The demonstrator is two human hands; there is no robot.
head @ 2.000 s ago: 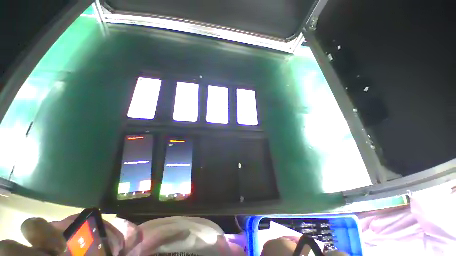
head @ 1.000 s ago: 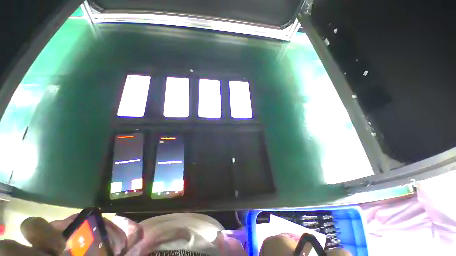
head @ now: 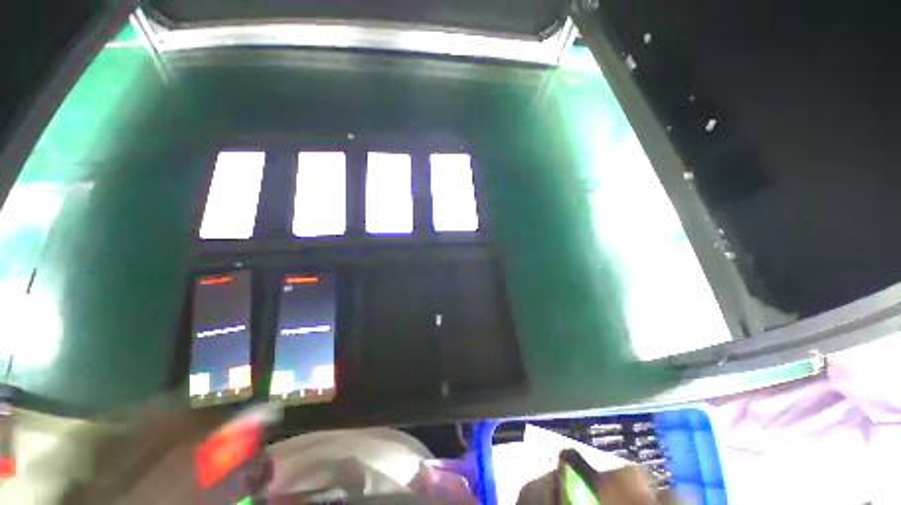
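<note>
My left hand (head: 138,459) is blurred at the bottom left and grips a phone (head: 229,452) with a red-orange screen. My right hand (head: 632,485), cut off by the bottom edge, holds a second phone (head: 578,483) showing a bright green strip, over the blue bin. The near black tray (head: 479,325) holds two phones in its left slots, one dark grey-blue (head: 219,330) and one beside it (head: 304,335), with coloured blocks at the bottom. Its two right slots are bare. Behind it, the far black tray (head: 272,197) holds several phones with white screens.
The blue bin (head: 696,454) stands at the near edge with dark slotted contents and a white sheet (head: 514,459). The trays lie on a green mat (head: 553,247). A metal frame (head: 682,187) and dark panels border the mat.
My left hand has moved right and up with its phone and blurred. The phone in my right hand is tilted differently and now shows green. The whole view has shifted slightly.
</note>
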